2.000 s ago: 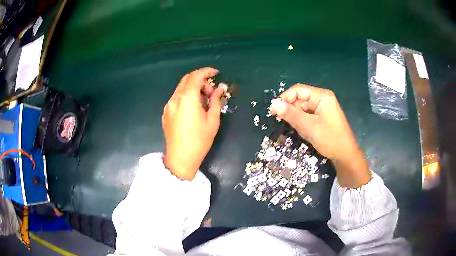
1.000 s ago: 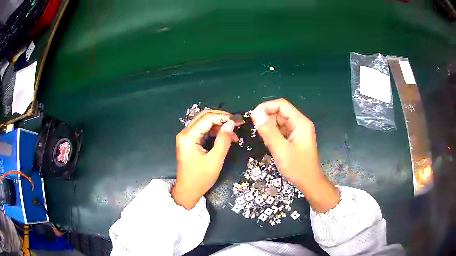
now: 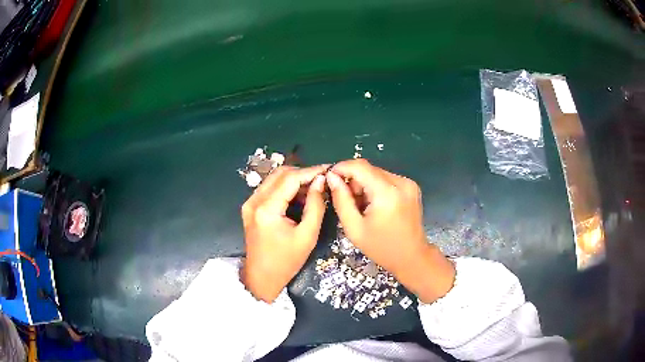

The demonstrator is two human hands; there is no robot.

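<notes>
My left hand (image 3: 283, 219) and my right hand (image 3: 378, 215) meet fingertip to fingertip in the middle. A tiny dark part (image 3: 328, 170) shows between the thumbs and index fingers; its shape is too small to tell, and the fingers cover most of it. The main pile of modules (image 3: 357, 283), white squares with dark centres, lies on the dark green mat (image 3: 177, 184) below my hands, partly under my right hand. A smaller second pile of parts (image 3: 262, 165), grey and white, lies just beyond my left hand.
Small loose pieces (image 3: 358, 150) lie beyond my hands, and one pale bit (image 3: 368, 95) is farther off. A clear plastic bag (image 3: 514, 152) and a long brown-gold strip (image 3: 571, 162) lie at right. A black cooling fan (image 3: 74, 220) and a blue box (image 3: 28, 233) stand at left.
My hands, apart at first, have come together and now touch at the fingertips. The grey-brown piece seen between them a second ago no longer shows there. The whole view has shifted slightly.
</notes>
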